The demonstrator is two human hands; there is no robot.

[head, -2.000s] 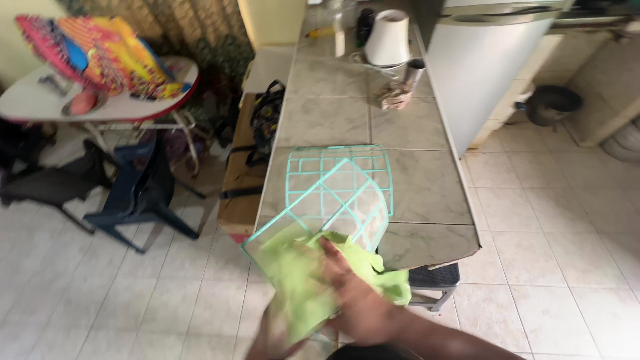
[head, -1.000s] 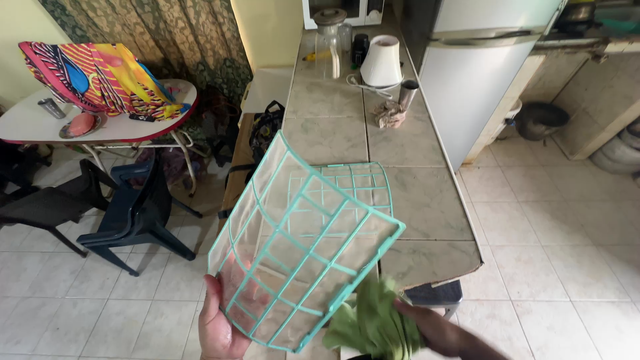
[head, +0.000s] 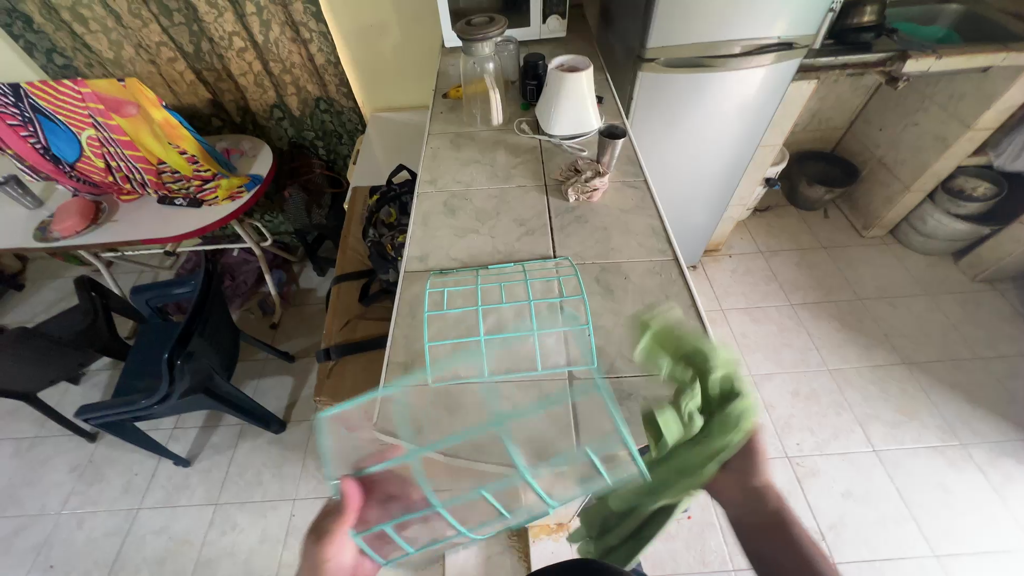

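Note:
My left hand (head: 352, 520) grips the left end of a curved teal mesh filter panel (head: 512, 448), held up in front of me above the near end of the tiled counter and blurred by motion. In my right hand (head: 740, 472) is a bunched green cloth (head: 696, 416), hanging just right of the panel's right edge; whether they touch I cannot tell. A second teal mesh filter panel (head: 510, 316) lies on the counter beyond the held one, which partly overlaps it in my view.
On the tiled counter (head: 480, 224) stand a glass pitcher (head: 482, 80), white lampshade (head: 566, 96), metal cup (head: 610, 146) and crumpled paper or cloth (head: 584, 180). A refrigerator (head: 704, 136) is at right; a dark plastic chair (head: 184, 360) and round-ended table (head: 160, 220) are at left.
The held panel has gone from upright and tilted to lying wider and lower across the view. The green cloth, wiping against a panel earlier, has moved right and up beside it.

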